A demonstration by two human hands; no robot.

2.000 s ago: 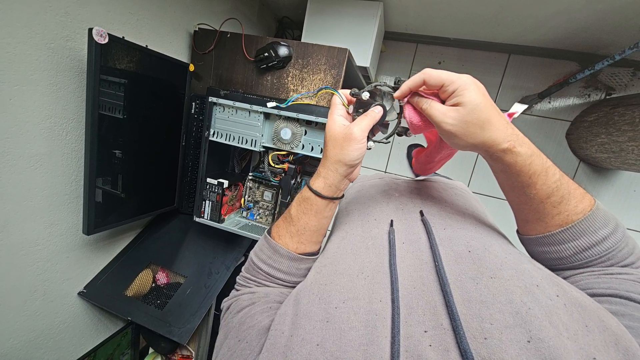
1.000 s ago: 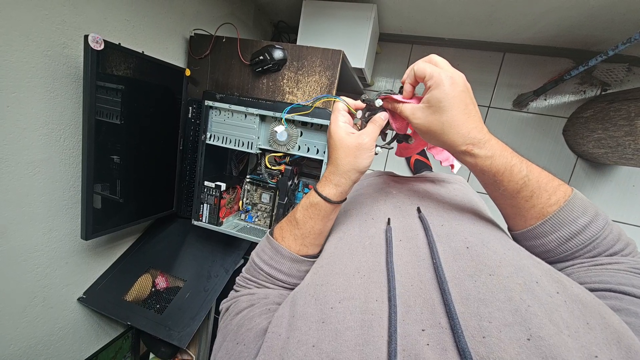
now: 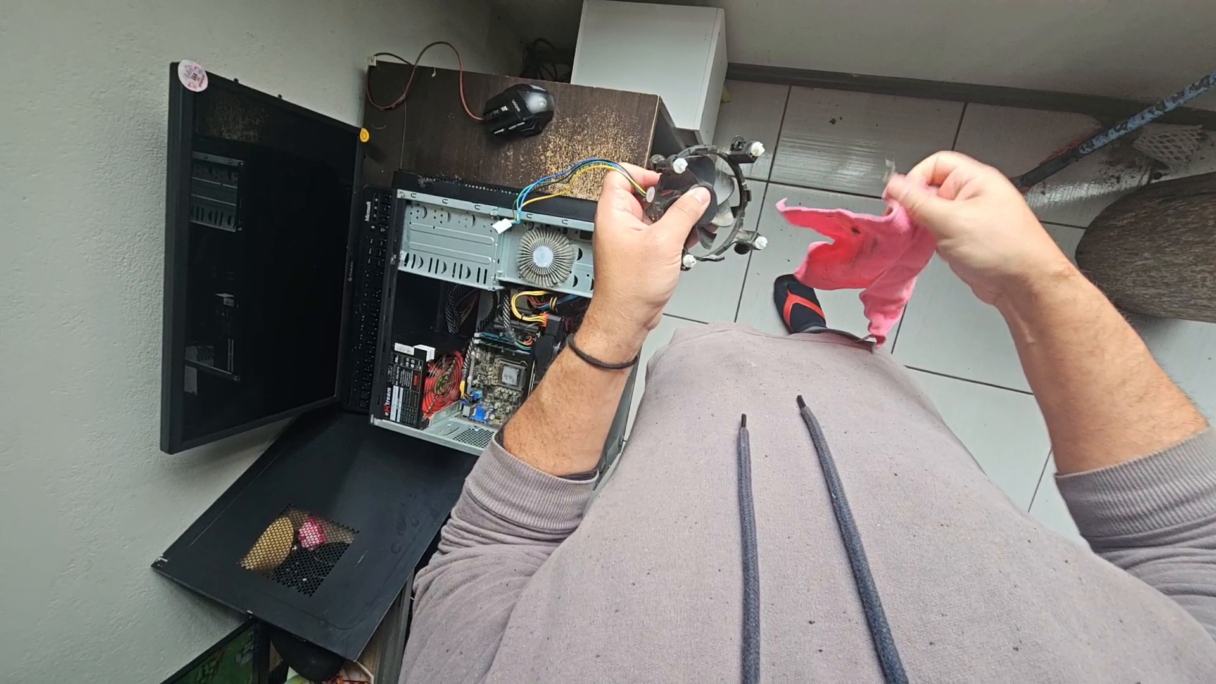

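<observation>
My left hand (image 3: 646,237) grips a black CPU cooler fan (image 3: 712,204) by its hub side, with white-tipped mounting pegs around its frame. Its blue, yellow and black cable (image 3: 570,173) loops left to a white plug. To the right, my right hand (image 3: 974,214) pinches a pink cloth (image 3: 869,252) with dark smudges, which hangs apart from the fan. Left of my left forearm lies an uncovered computer case (image 3: 480,442); a round finned heatsink (image 3: 545,257) rests on its metal drive bay, and the motherboard (image 3: 503,378) shows inside.
A monitor (image 3: 266,266) stands at the left beside a keyboard (image 3: 369,294). The black side panel (image 3: 380,513) leans below. A mouse (image 3: 519,110) lies on the dark wooden surface (image 3: 608,123), near a white box (image 3: 648,57). A woven-looking rounded object (image 3: 1154,247) is at far right.
My right hand has moved right with the pink cloth, away from the fan, where it was a second ago. The fan remains in my left hand and now shows more fully.
</observation>
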